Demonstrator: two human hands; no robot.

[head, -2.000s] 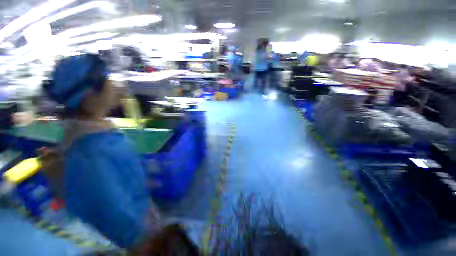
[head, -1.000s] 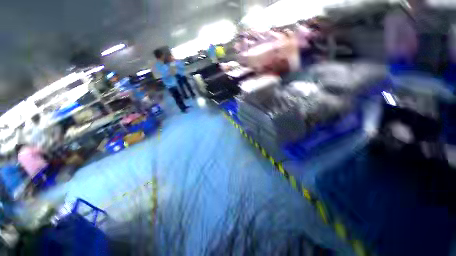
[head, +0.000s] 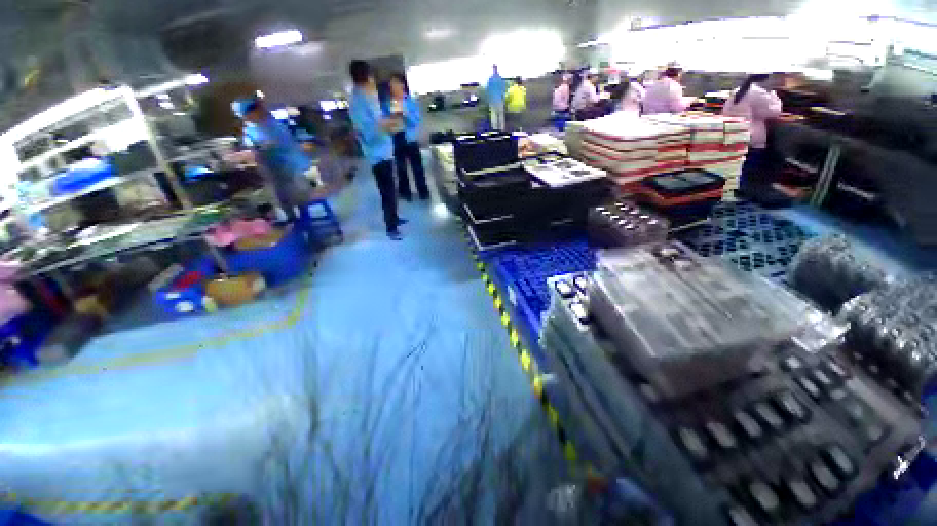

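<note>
Neither my left hand nor my right hand is in view. Nearest in front of me, at the lower right, a blister tray point(head: 791, 437) with rows of pockets holds several small pale pieces. A pile of clear trays point(head: 683, 308) sits on or beside it. More clear trays point(head: 884, 308) are stacked at the right edge. Dark blurred strands, perhaps hair, cross the bottom of the picture.
A blue pallet point(head: 550, 269) lies beside the yellow-black line point(head: 522, 354). Black trays point(head: 493, 200) and red-edged stacks point(head: 668, 146) stand behind. Two people point(head: 375, 139) stand in the aisle. A blue stool point(head: 321, 221) and blue crates point(head: 272, 257) are on the left.
The view has swung right and steadied. The pallets and tray stacks are now larger and clearer. The person in blue at the left in the oldest frame is out of view.
</note>
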